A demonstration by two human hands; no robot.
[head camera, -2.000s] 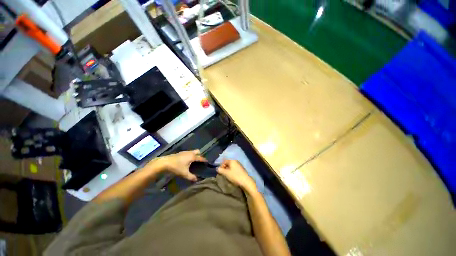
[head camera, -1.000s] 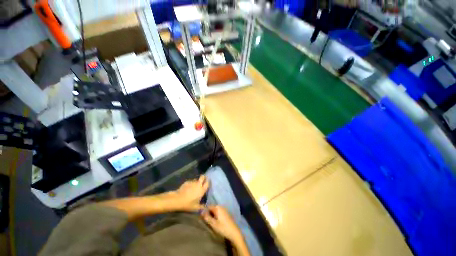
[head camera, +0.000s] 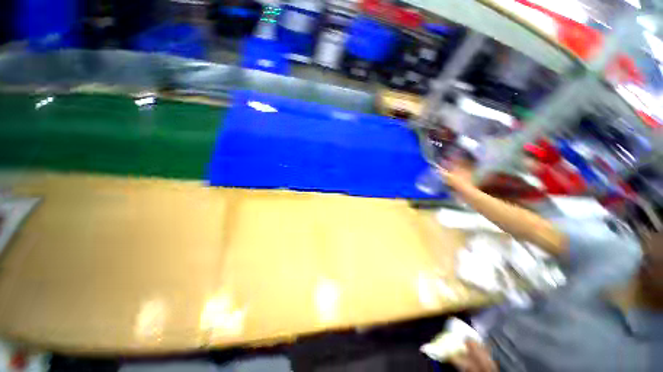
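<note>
Neither of my hands is in the picture. The bench (head camera: pixel 312 247), covered in tan cardboard under shiny clear film, lies nearest in front of me. A seam runs across its covering. A bright blue corrugated plastic sheet (head camera: pixel 320 149) lies flat over the green conveyor belt (head camera: pixel 109 134), just beyond the bench. The view is blurred, and nothing held by me is visible.
A person in a grey-blue top (head camera: pixel 581 327) sits at the right, one arm reaching toward the blue sheet's right end, the other hand at a whitish item (head camera: pixel 451 340). White pieces (head camera: pixel 501 265) lie on the bench's right end. Metal frame posts stand behind.
The view has swung right. My hands, together low beside the bench before, have left the picture. The screen and black fixtures are out of view, and the neighbouring person now shows.
</note>
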